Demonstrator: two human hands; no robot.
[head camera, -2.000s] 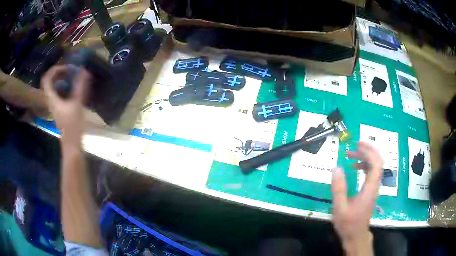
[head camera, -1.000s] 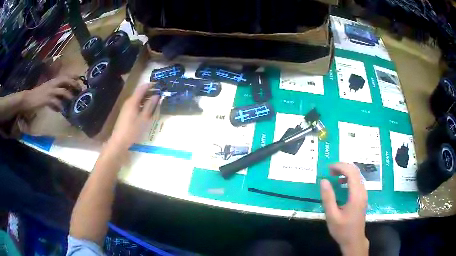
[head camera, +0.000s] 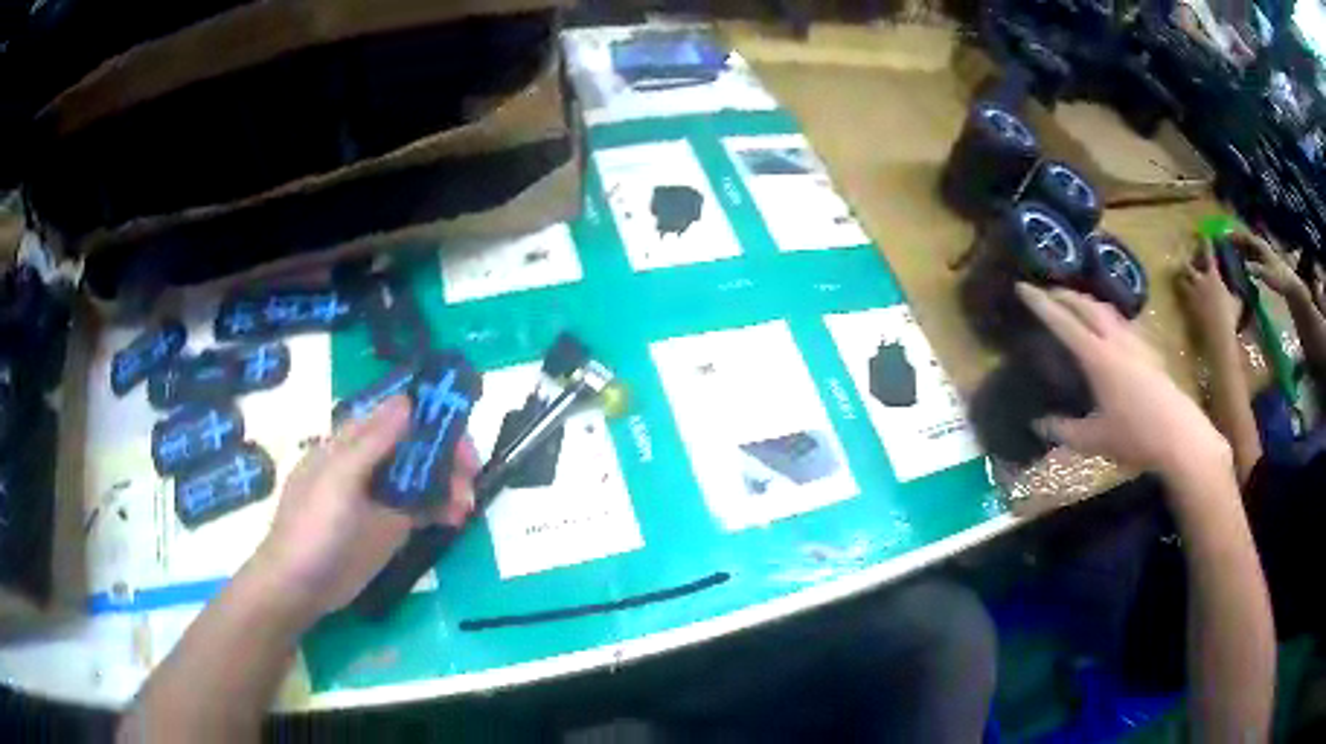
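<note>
My left hand (head camera: 342, 494) holds a black button panel (head camera: 426, 433) with blue plus and minus marks above the mat, over the mallet's handle. My right hand (head camera: 1112, 378) is at the right, at a dark speaker body (head camera: 1030, 390) below the standing speakers; the fingers are around its upper part, and blur hides the exact grip. The mallet (head camera: 541, 414) lies on the green-and-white sheet, its yellow face to the right. Several loose panels (head camera: 223, 483) lie at the left. A thin black strip (head camera: 593, 602) lies near the front edge.
Standing speakers (head camera: 1044, 240) with round ring emblems are at the right on the brown surface. A cardboard box (head camera: 575, 153) is at the back left, another dark tray at the far left. Another person's hands (head camera: 1219, 298) are at the far right beside a green item.
The view has turned right. My left hand has moved from the left side and picked up a panel. My right hand has moved right from the mat to the speakers.
</note>
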